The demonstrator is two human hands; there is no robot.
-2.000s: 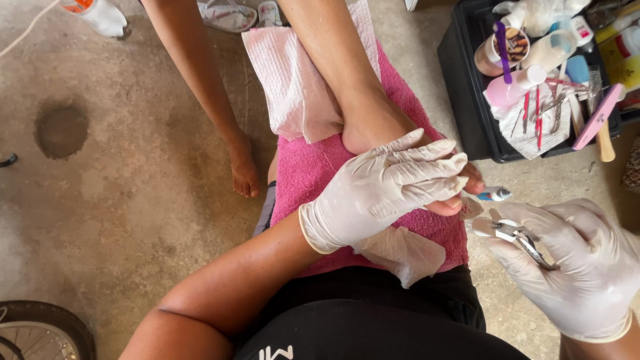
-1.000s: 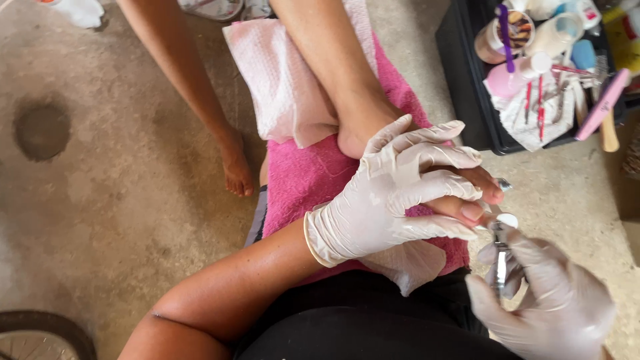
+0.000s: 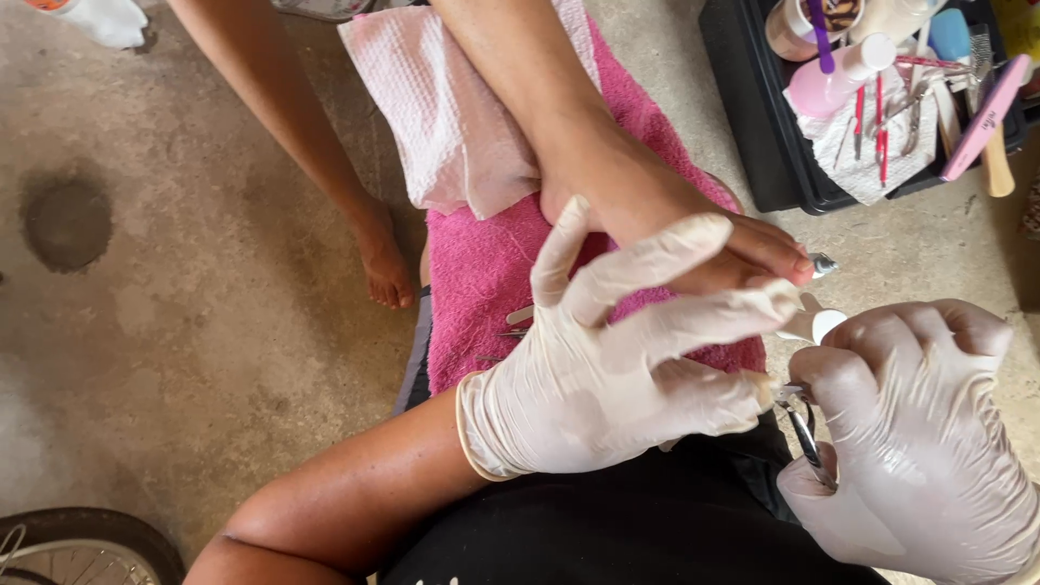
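Observation:
My left hand point(image 3: 626, 366), in a white disposable glove, reaches over a pink towel point(image 3: 487, 268) with its fingers spread. Its thumb tip meets the jaws of the metal cuticle nippers point(image 3: 804, 431), which my right hand point(image 3: 910, 439), gloved too, grips at lower right. Another person's bare foot point(image 3: 642, 187) rests on the towel just beyond my left hand; its front part is partly hidden by my fingers. Under the ankle lies a white paper towel point(image 3: 447, 114). Small tools point(image 3: 520, 315) lie on the pink towel, partly covered by my left hand.
A black tray point(image 3: 756, 138) at upper right holds a pink bottle point(image 3: 837, 77), a jar, metal tools and a pink nail file point(image 3: 987, 118). The person's other foot point(image 3: 386, 264) stands on the concrete floor. A bicycle wheel point(image 3: 106, 528) shows at lower left, a floor drain cover point(image 3: 67, 223) above it.
My left hand has come off the toes, its fingers now spread nearer to me. The nippers in my right hand have moved from the toes to my left thumb tip.

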